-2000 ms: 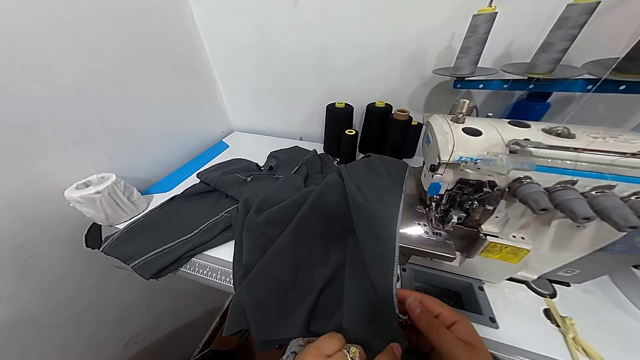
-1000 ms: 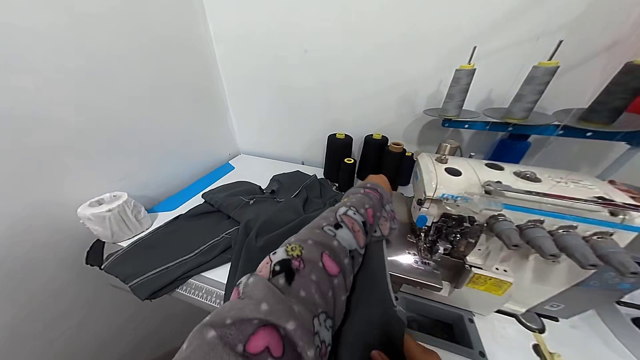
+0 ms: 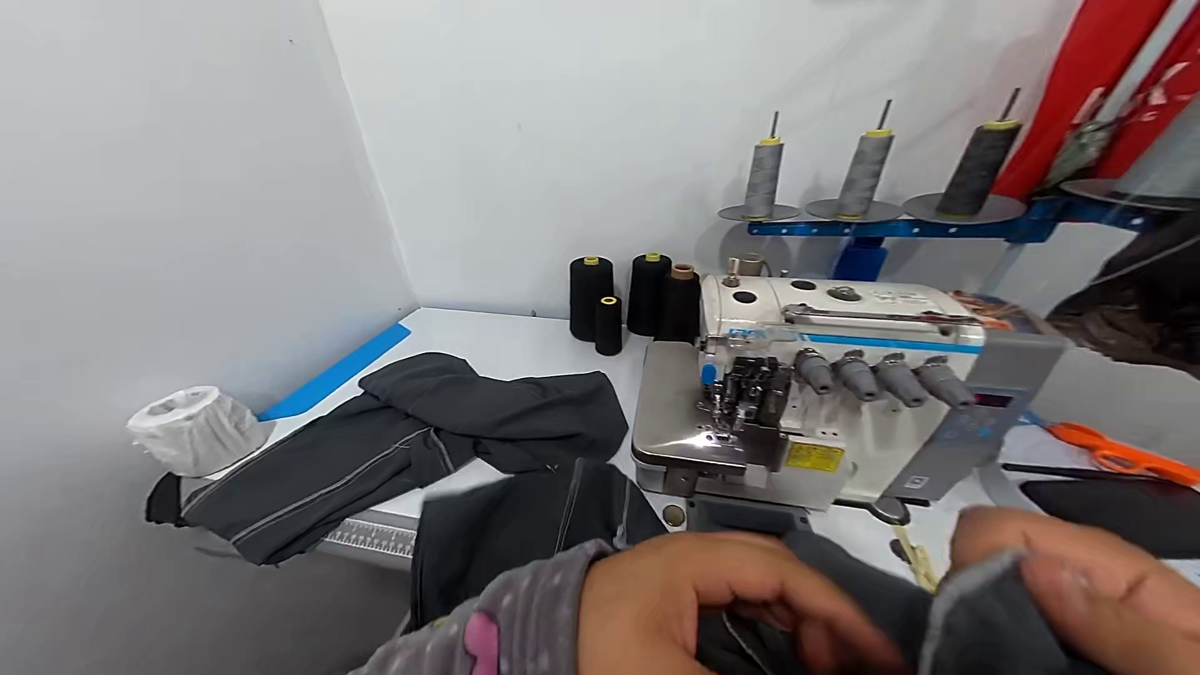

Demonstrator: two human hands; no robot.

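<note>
Dark grey fabric garment pieces (image 3: 525,422) with light overlocked seams lie across the table, left of a white overlock sewing machine (image 3: 844,319). My left hand (image 3: 722,600), in a grey patterned sleeve, is low in the middle of the view, its fingers curled on the dark fabric in front of the machine. At the lower right my right hand (image 3: 1097,591) pinches a fabric edge (image 3: 975,600) with light stitching between thumb and fingers. The fabric's lower part is cut off by the view. The machine's metal work plate (image 3: 680,412) has no fabric on it.
Black thread cones (image 3: 591,300) stand behind the table's middle. Grey cones (image 3: 867,173) sit on a blue thread stand (image 3: 891,230). At the left is a white wrapped roll (image 3: 197,431); at the right are orange-handled scissors (image 3: 1125,455) and a dark flat object (image 3: 1120,511). A ruler strip (image 3: 370,537) runs along the front edge.
My left arm, stretched toward the machine a second ago, has drawn back. The fabric beside the machine plate has come toward me, and both hands are now at its edge. The view has turned right.
</note>
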